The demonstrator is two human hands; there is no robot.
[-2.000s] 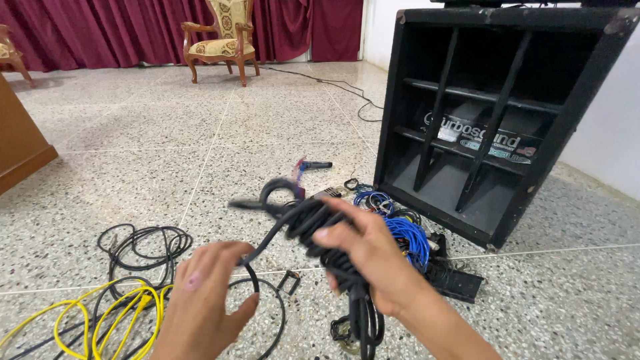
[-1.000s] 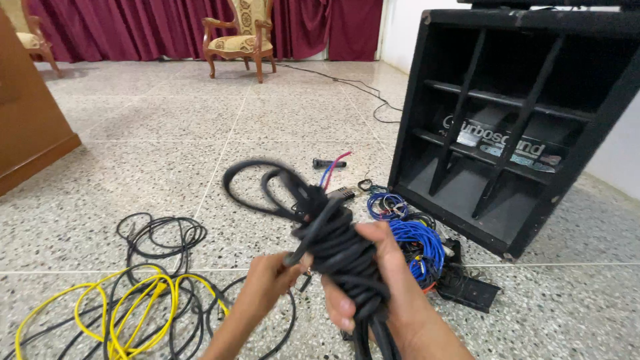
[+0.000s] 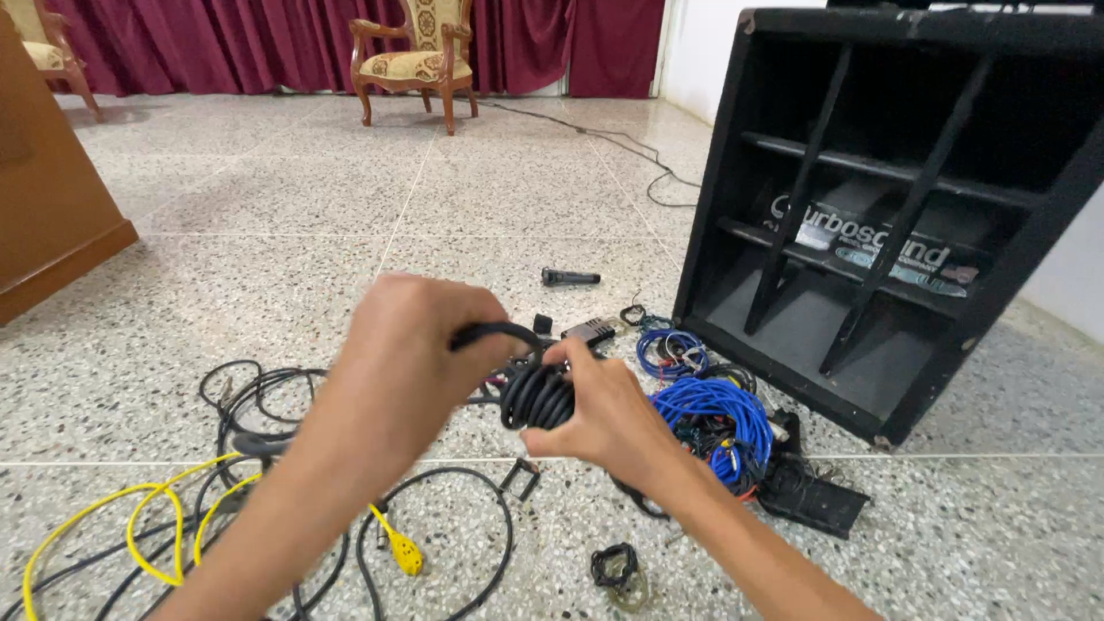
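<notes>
A bundle of black cable (image 3: 536,395), wound in tight turns, is gripped by my right hand (image 3: 604,405), thumb below and fingers above. My left hand (image 3: 431,336), up and to the left of the bundle, pinches a loop of the same cable that arcs over to the bundle's top. The left hand's fingertips are partly hidden behind the hand. Loose black cable (image 3: 507,526) curves on the floor beneath, beside a yellow cable (image 3: 129,492) with a yellow connector end (image 3: 404,552).
A black speaker cabinet (image 3: 720,207) stands at right, with coiled blue cables (image 3: 716,405) and a black plastic piece (image 3: 811,500) by its base. A microphone (image 3: 571,277) lies ahead. Farther off are a wooden armchair (image 3: 417,67), maroon curtains (image 3: 224,43) and wooden furniture (image 3: 52,172) at left.
The cable bundle has turned in my right hand and now lies compact, without the long loops that stood up from it a second ago. My left hand has risen and holds the cable above it.
</notes>
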